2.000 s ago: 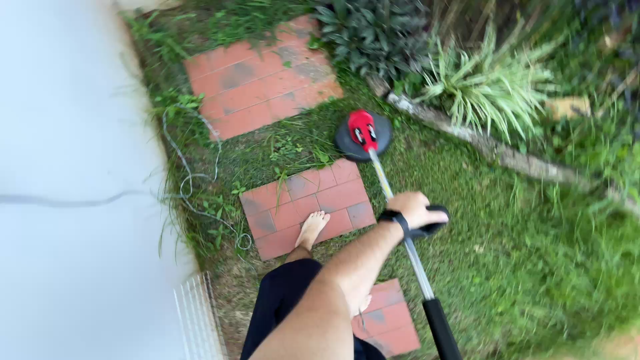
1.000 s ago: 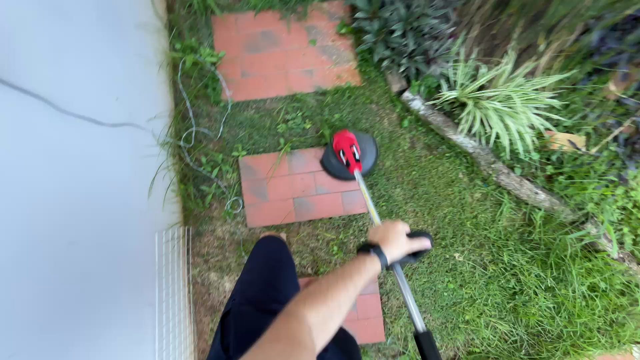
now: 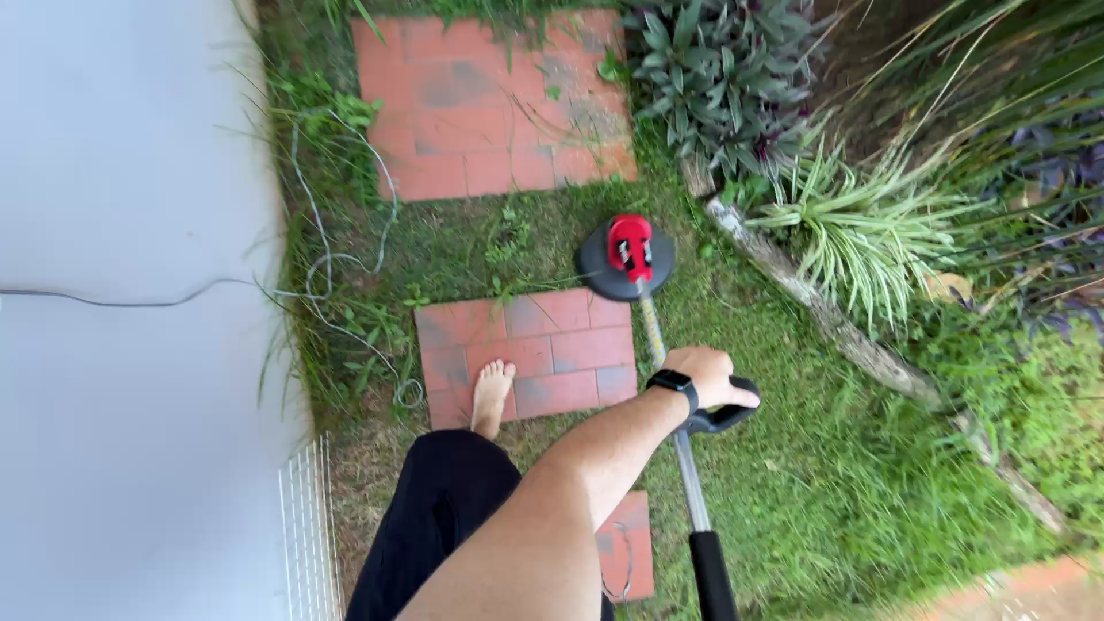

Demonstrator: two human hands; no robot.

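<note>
My left hand (image 3: 709, 376), with a black watch on its wrist, is closed around the black loop handle (image 3: 726, 417) of a string trimmer. The trimmer's metal shaft (image 3: 690, 483) slants from its red head (image 3: 630, 247) down to a black grip (image 3: 712, 573) at the bottom edge. Under the red head, the dark round guard (image 3: 601, 265) rests on or hovers just over the grass beside the top right corner of the middle brick paver (image 3: 561, 345). The cutting line is hidden. My right hand is out of view.
A bare foot (image 3: 492, 390) stands on the middle paver. A thin cable (image 3: 323, 250) lies looped in tall grass along the white wall (image 3: 129, 172). Another paver (image 3: 492, 103) lies ahead. A log edging (image 3: 854, 345) and a spider plant (image 3: 862, 224) are at right. A white wire rack (image 3: 306, 526) stands lower left.
The trimmer head has moved off the middle paver onto the grass at its upper right corner. The foot, out of sight one second ago, shows again on that paver.
</note>
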